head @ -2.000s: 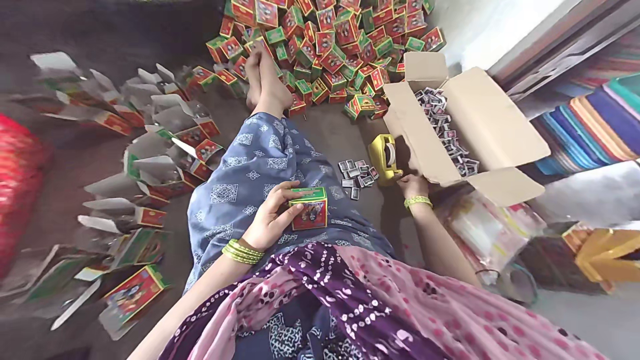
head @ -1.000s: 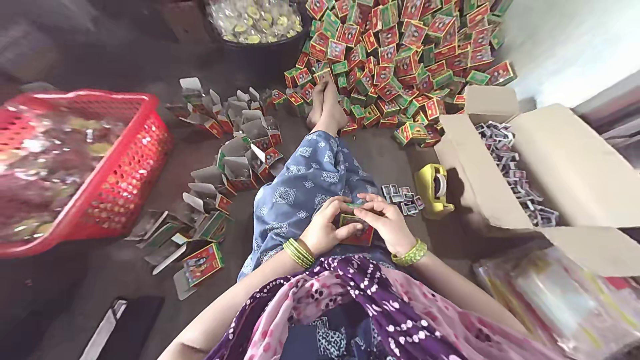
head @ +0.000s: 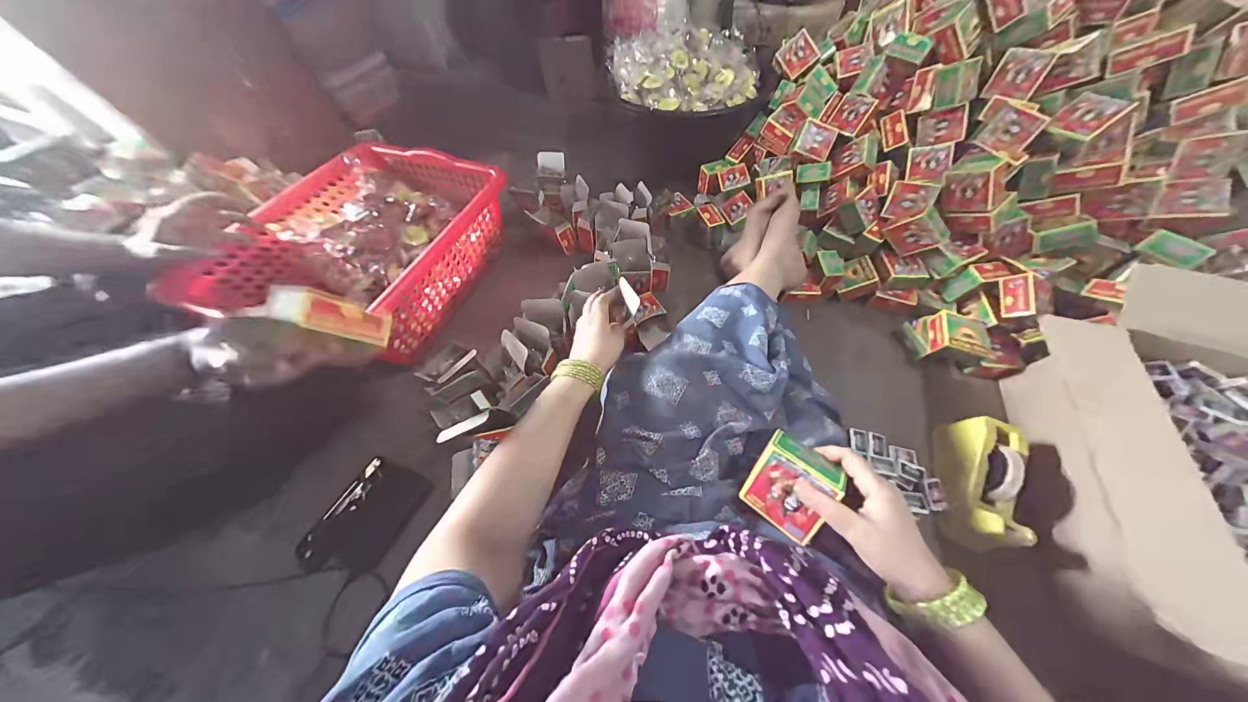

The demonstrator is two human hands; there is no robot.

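Note:
My right hand [head: 873,517] holds a small red and green printed carton [head: 795,487] over my lap, thumb on its front face. My left hand [head: 598,336] reaches to the group of open-flapped cartons [head: 531,336] on the floor left of my legs; its fingers are at one carton's raised flap, and whether they grip it is hidden. Small picture-faced pieces [head: 892,468] lie beside my lap at the right, next to a yellow tape dispenser [head: 980,483] with a roll in it.
A co-worker's hand [head: 283,341] is near a carton at the red plastic basket [head: 448,263] of wrapped items. Closed cartons [head: 936,166] are heaped beyond my feet. A cardboard box [head: 1102,448] stands right, a black case [head: 361,512] lies left, and a tub of wrapped pieces [head: 682,73] is at the back.
My left hand has left the carton over my lap and moved out to the open-flapped cartons. My right hand keeps a carton. A co-worker's arms have come into view at the left.

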